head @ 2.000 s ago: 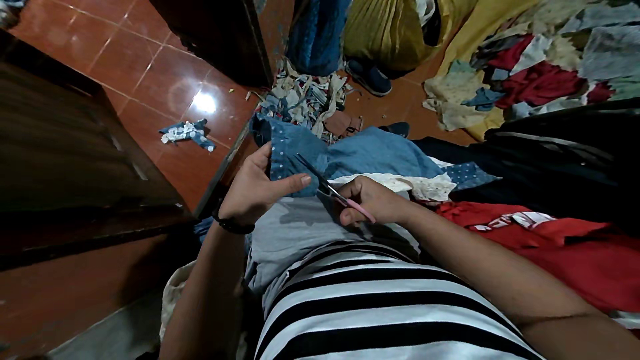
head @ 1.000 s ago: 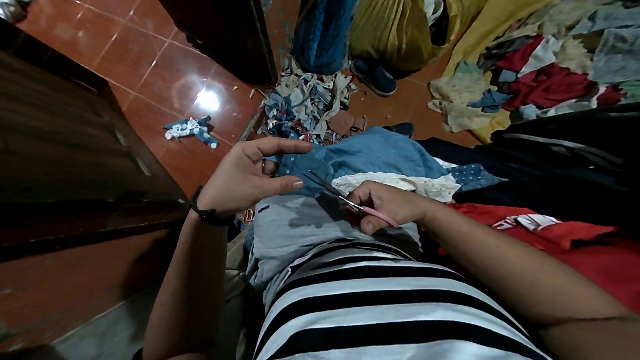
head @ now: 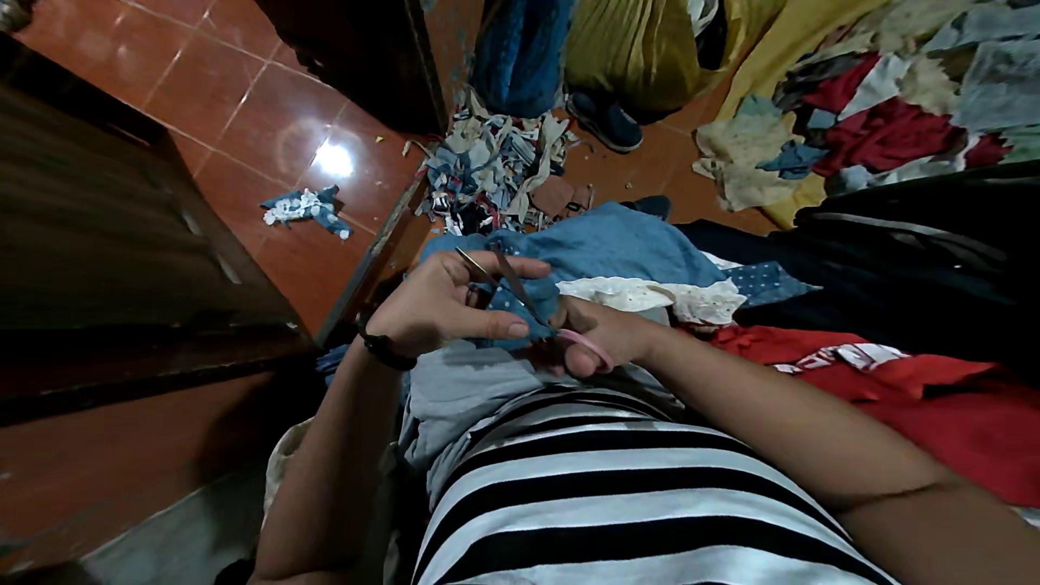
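Note:
Pink-handled scissors (head: 520, 294) are in my right hand (head: 597, 337), with their blades parted and pointing up and to the left. Blue cloth with white dots (head: 513, 302) lies around the blades, over my lap. My left hand (head: 455, 305), with a dark bracelet at the wrist, is at the left edge of this cloth, thumb and forefinger apart on either side of the blades; its other fingers are curled against the cloth and partly hidden. Plain blue cloth (head: 626, 244) extends to the right, beside a white eyelet trim (head: 650, 294).
A heap of fabric scraps (head: 496, 166) lies on the tiled floor ahead, near a dark shoe (head: 605, 122) and a yellow sack (head: 642, 57). A small scrap bundle (head: 305, 210) is farther left. Red cloth (head: 910, 398) and black cloth (head: 747, 248) lie to the right. Dark wooden furniture (head: 122, 227) stands left.
Two seconds ago my left hand held the dotted cloth stretched upright at the left; that piece now looks lower and bunched. The scissor blades have opened wider between my hands.

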